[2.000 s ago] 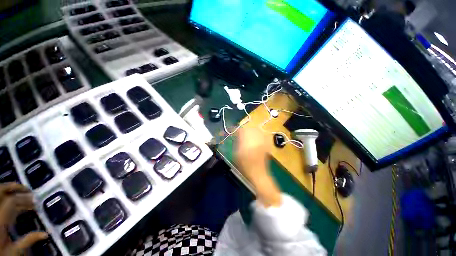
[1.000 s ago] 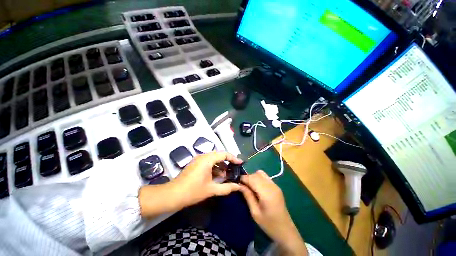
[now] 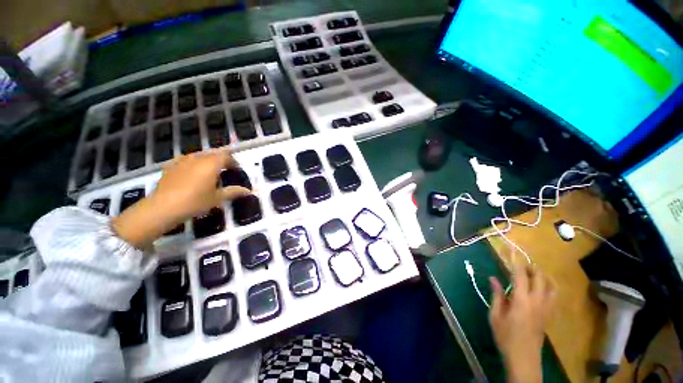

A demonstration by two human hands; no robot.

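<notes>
My left hand [image 3: 183,196] is over the large white tray [image 3: 322,299], its thumb and fingers around a black smartwatch unit [image 3: 235,178] in an upper pocket. More black rounded-square units, some with small white labels, sit in the tray's pockets. Two units [image 3: 346,267] near its right end show pale, glossy faces. My right hand [image 3: 522,307] is over the bench and board edge, slightly blurred, fingers apart. A thin white cable with a small plug end [image 3: 469,267] curves beside its fingers; whether they touch it is unclear.
Two more trays [image 3: 281,112] of black units lie behind. A single black unit [image 3: 438,203] lies by tangled white cables [image 3: 517,221]. A white-grey scanner [image 3: 620,314] lies on the wooden board [image 3: 577,277]. A dark mouse [image 3: 433,151] and two monitors [image 3: 554,60] stand beyond.
My hands have parted from the black unit they held together. My left hand has moved left over the tray, my right hand right. The view has shifted left.
</notes>
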